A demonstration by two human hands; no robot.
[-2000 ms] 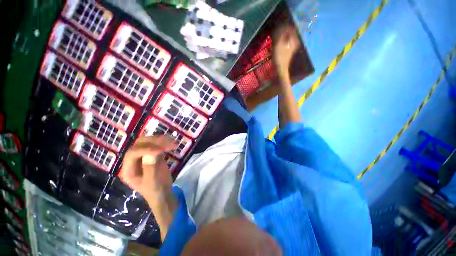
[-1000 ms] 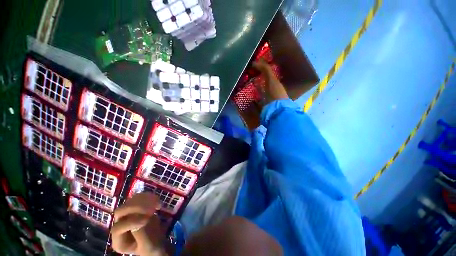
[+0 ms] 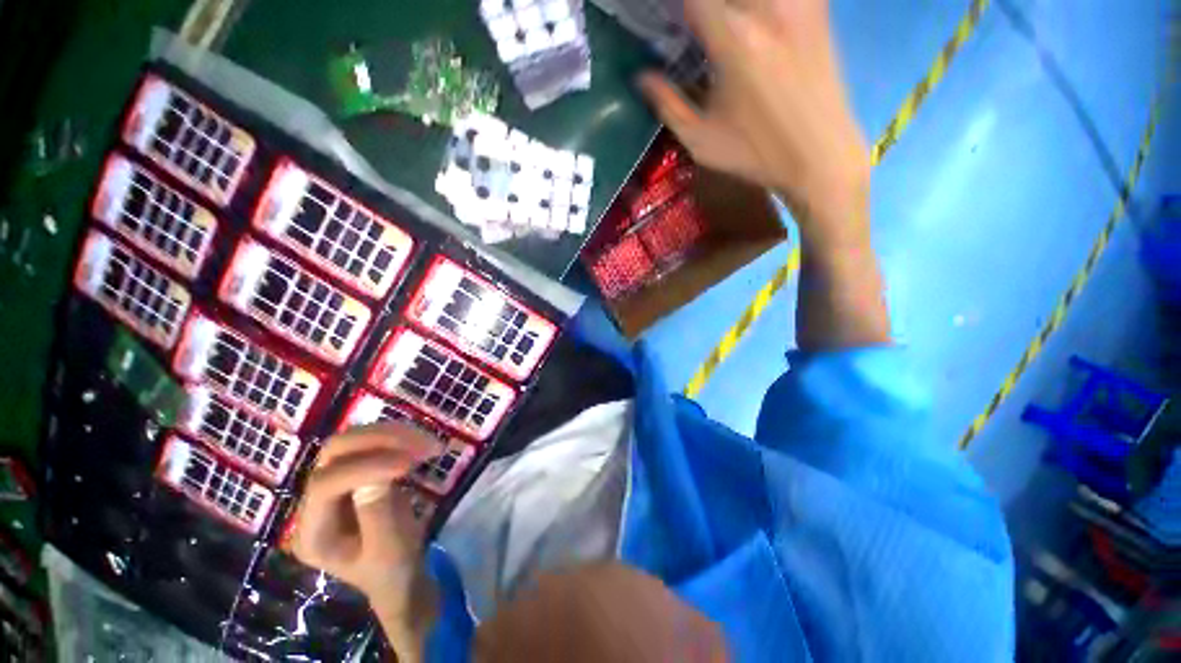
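A black blister tray (image 3: 97,415) holds rows of white front housings with red rims (image 3: 334,227); its lower part shows bare pockets. My left hand (image 3: 363,518) is over the tray's near edge, fingers curled, with a pale cover on one fingertip; whether it holds anything cannot be told. My right hand (image 3: 777,110) is at the top, above the small parts carton (image 3: 686,285), which holds red parts (image 3: 648,246). Its fingertips reach a greyish thing (image 3: 648,23) at the top edge; a grip cannot be told.
Stacks of white keypads (image 3: 525,181) lie on the green bench (image 3: 376,136), with green boards (image 3: 447,84) beside them. A clear tray (image 3: 97,622) is cut off at lower left. Blue floor with yellow-black tape and a blue stool (image 3: 1094,415) are at right.
My right hand has come out of the small parts carton and moved up to the bench's top edge. My left hand remains over the tray. The view has shifted.
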